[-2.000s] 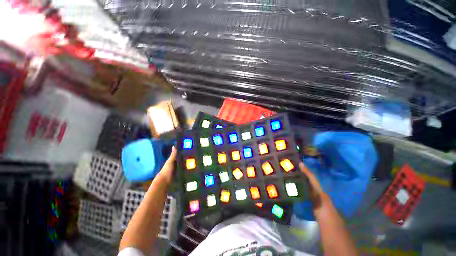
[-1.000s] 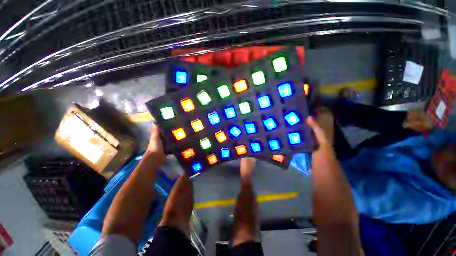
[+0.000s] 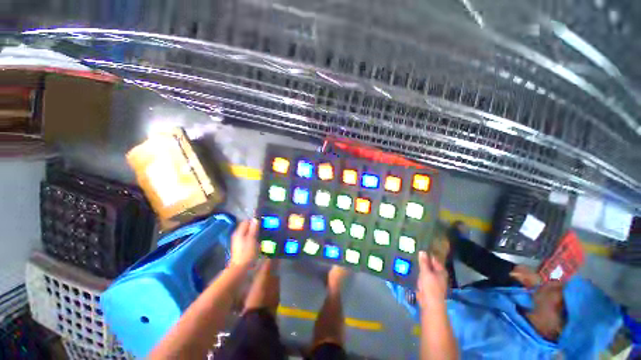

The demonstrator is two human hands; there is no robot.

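Observation:
My left hand (image 3: 243, 244) grips the left edge of a black component tray (image 3: 318, 271). My right hand (image 3: 431, 275) grips its right edge near the lower corner. The tray is held up in front of my body, with rows of small square units lit orange, blue and white-green; one lit unit (image 3: 421, 183) sits in the top right corner. The tray's underside and most of my fingers beneath it are hidden. The picture is somewhat blurred.
A wire shelving rack (image 3: 450, 133) crosses the top. A cardboard box (image 3: 172, 174), blue plastic stool (image 3: 158, 295) and stacked black trays (image 3: 88, 221) are at left. A person in a blue smock (image 3: 492, 320) is at right. Red trays (image 3: 564, 256) and black trays with a paper label (image 3: 532, 227) lie beyond.
The held tray has turned and now tilts down to the right. The second tray seen crossed behind it no longer shows. The lit colours differ. The stool shows more fully.

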